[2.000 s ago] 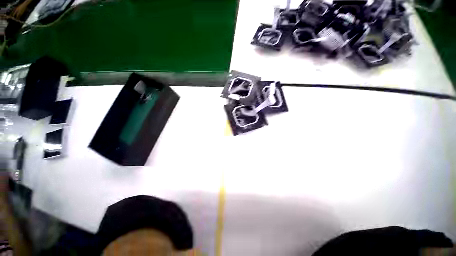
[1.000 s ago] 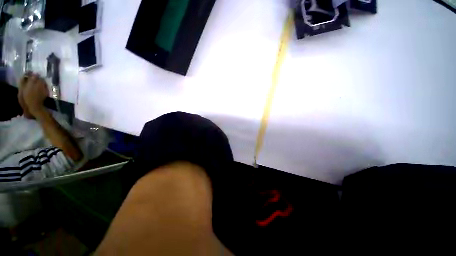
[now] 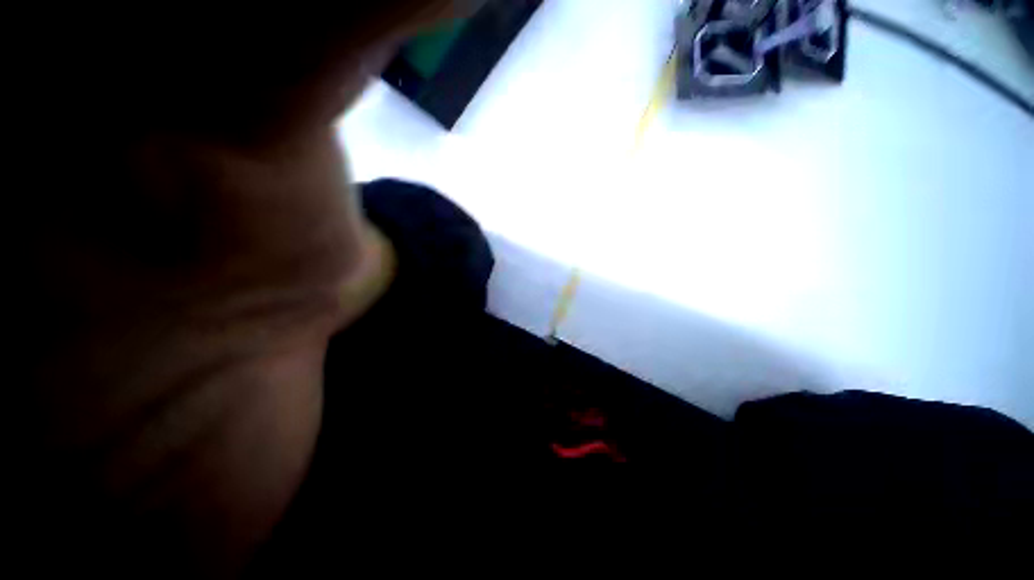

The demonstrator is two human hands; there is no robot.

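Note:
My left hand (image 3: 227, 272) is large, blurred and very close to the camera, covering the left side of the view. Its fingers cannot be made out. A dark sleeve (image 3: 425, 244) shows beside it. My right hand is out of the picture; only a dark sleeve (image 3: 896, 453) shows at the lower right. Black square frames (image 3: 728, 79) with pale octagonal outlines lie on the white bench at the top, cut off by the edge. A pale strip (image 3: 782, 37) lies across them.
A black tray (image 3: 465, 88) with green inside is partly hidden behind my left hand. The white bench (image 3: 703, 193) has a yellow tape line (image 3: 654, 108). A dark seam or edge (image 3: 941, 51) runs at the upper right. Dark clothing with a red mark (image 3: 587, 451) is below.
My left hand has come up close to the camera, covering the tray's left part and the neighbour. The view first tilted down towards the clothing. The visible frames still lie on the bench.

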